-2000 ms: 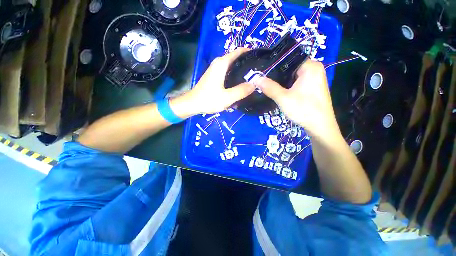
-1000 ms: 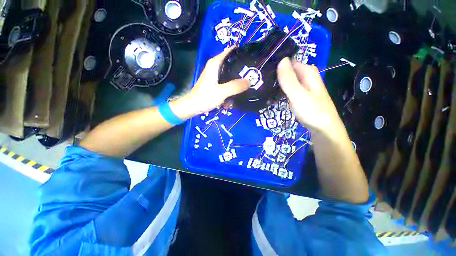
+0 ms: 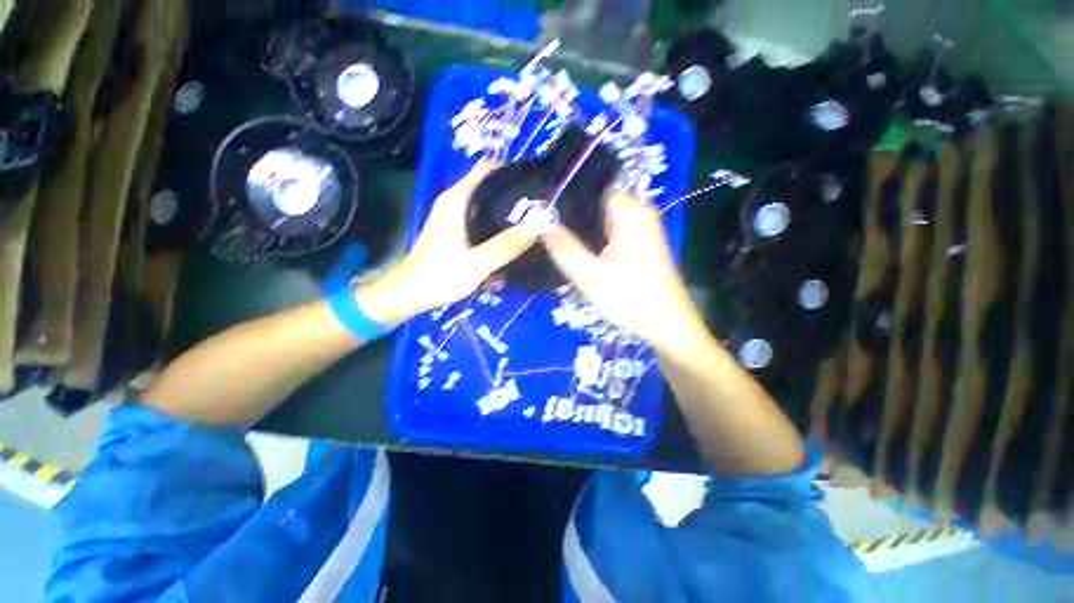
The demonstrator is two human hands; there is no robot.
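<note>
A round black housing is held over the blue tray, its arm pointing up and right. A small white wired board lies at its centre, with thin reddish and pale wires running up along the arm. My left hand grips the housing's left side, thumb at the board. My right hand holds the right side, its thumb also at the board. The thumbs partly cover the board. The picture is somewhat blurred. More white wired boards lie tangled in the tray.
Black housings with pale centres lie left of the tray and right of it. Brown cardboard dividers stand at far left and far right. One wired connector hangs over the tray's right edge. A blue strip lies beyond.
The view has shifted, showing more beyond the tray. My right hand, lifted off the board a second ago, is back with its thumb at the board. My left hand keeps holding the housing.
</note>
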